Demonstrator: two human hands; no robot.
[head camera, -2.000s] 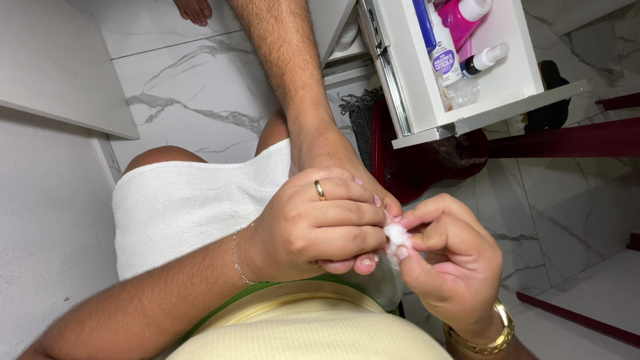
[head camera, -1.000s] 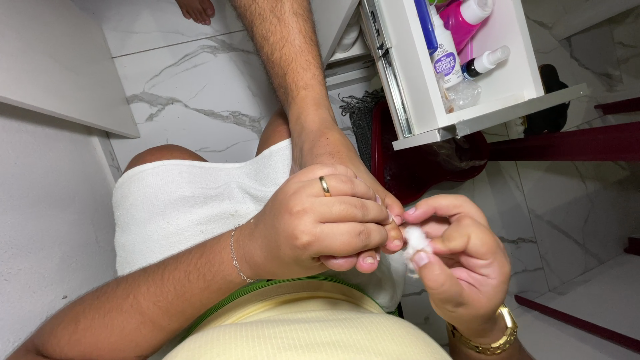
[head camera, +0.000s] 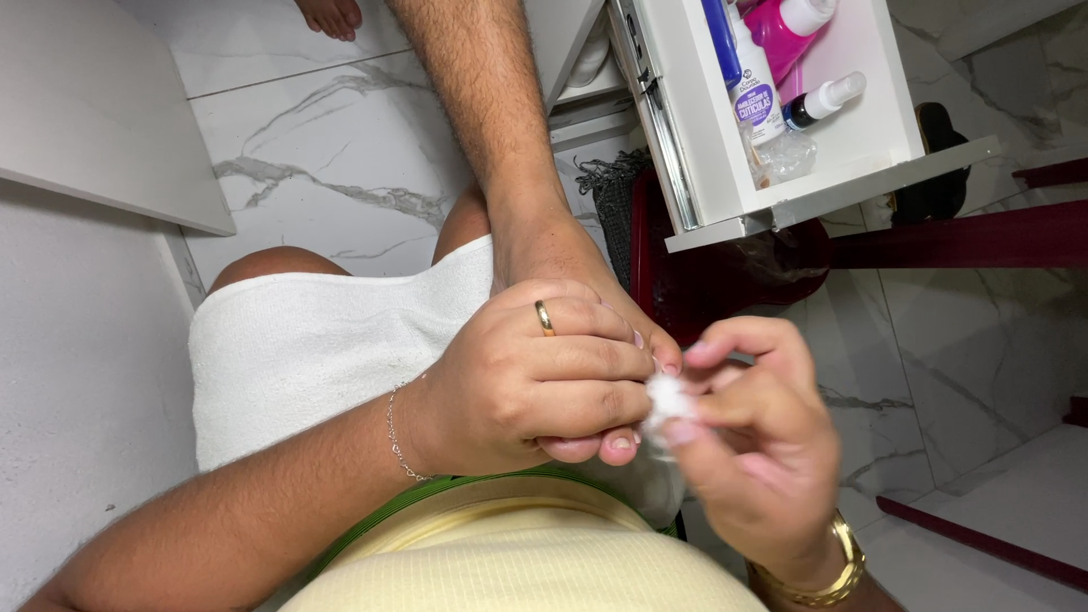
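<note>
Another person's bare foot (head camera: 557, 246) rests over the white towel (head camera: 323, 357) on my lap. My left hand (head camera: 544, 374), with a gold ring, lies over the foot and grips its front; toes show at the hand's far and near edges. Between thumb and fingers, my right hand (head camera: 756, 425) pinches a tuft of white cotton (head camera: 667, 399) against the toes beside my left fingertips. The right hand is somewhat blurred, and most of the middle toes are hidden.
An open white drawer (head camera: 858, 161) at the upper right holds a cuticle softener bottle (head camera: 756, 93), a pink bottle (head camera: 778, 34) and a small spray bottle (head camera: 824, 100). Below it is a dark red tray-like surface (head camera: 722, 280). A white panel (head camera: 102, 110) stands at the left.
My right hand has shifted slightly with the cotton, which was farther from my left fingertips one second ago and is against them now. The left hand and the foot have stayed in place.
</note>
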